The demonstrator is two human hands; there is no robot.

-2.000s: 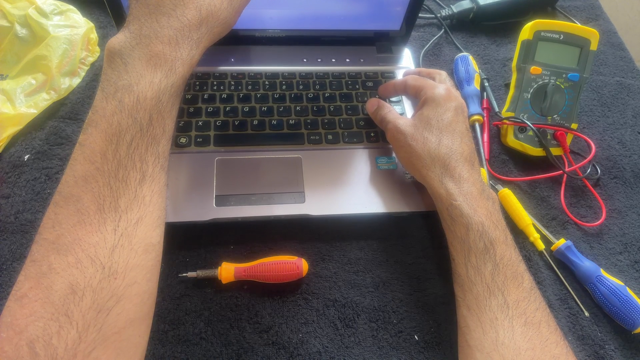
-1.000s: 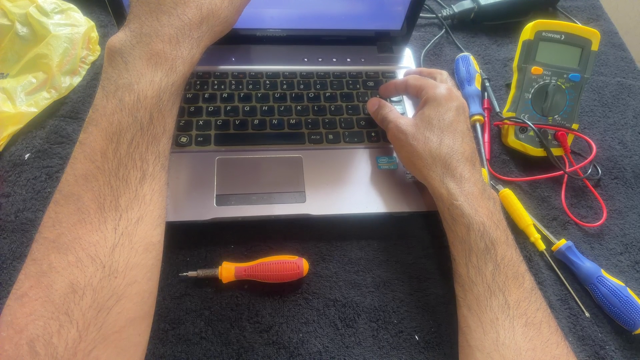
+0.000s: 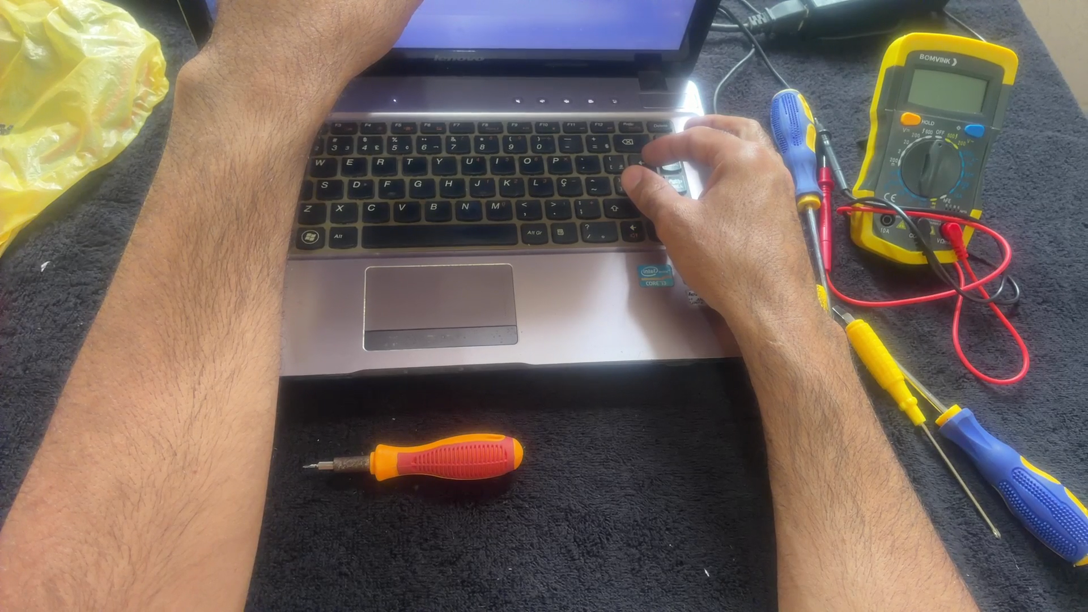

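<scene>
A Lenovo laptop (image 3: 595, 314) lies unfolded on a dark towel-like cloth, its screen (image 3: 544, 21) lit blue and cut off by the top edge. My left hand (image 3: 310, 30) is raised in front of the screen's lower left; its fingers are out of the frame, so what they touch is hidden. My right hand (image 3: 722, 195) rests over the right end of the keyboard (image 3: 459, 187), thumb and fingers apart near the enter key, holding nothing. In front of the touchpad (image 3: 439, 297), an orange and red screwdriver (image 3: 450, 457) lies with its bit pointing left.
A yellow multimeter (image 3: 935, 153) with red and black leads lies at the right. Blue screwdrivers (image 3: 1016, 484) and a yellow screwdriver (image 3: 884, 367) lie beside my right forearm. A yellow plastic bag (image 3: 72, 102) is at the upper left, and a black power adapter (image 3: 858, 17) at the top right.
</scene>
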